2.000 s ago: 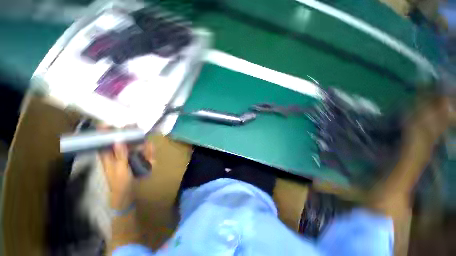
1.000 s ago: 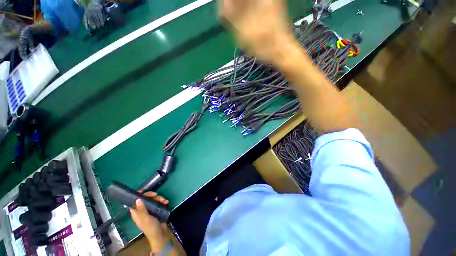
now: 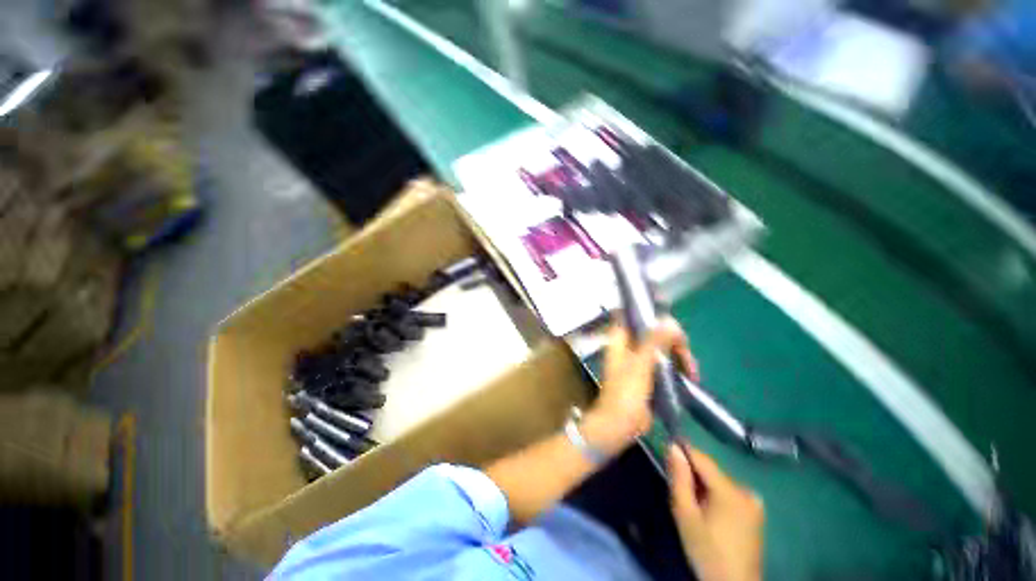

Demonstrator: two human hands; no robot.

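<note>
My left hand (image 3: 638,380) is closed around a glossy dark handle housing (image 3: 636,297), held at a slant over the bench's near edge beside the tray. My right hand (image 3: 718,520) is just below it, its fingers pinched on a thin dark strand at the housing's lower end, which looks like a power cord; blur hides the detail. A second dark tube (image 3: 713,413) lies on the green bench just right of my hands, with a short dark piece (image 3: 775,443) and a blurred grey cord (image 3: 869,482) trailing right from it.
A white parts tray (image 3: 483,182) with magenta panels and several black ribbed pieces (image 3: 670,187) stands beyond my hands. An open brown carton (image 3: 256,340) at left holds several dark tubes (image 3: 341,380) and a pale divider (image 3: 454,346). A white strip (image 3: 852,352) crosses the bench. Blurred cords lie bottom right.
The view has swung left, bringing the housing carton into sight. My right hand has come from above the cord pile to the housing in my left hand, which is now held more upright in view.
</note>
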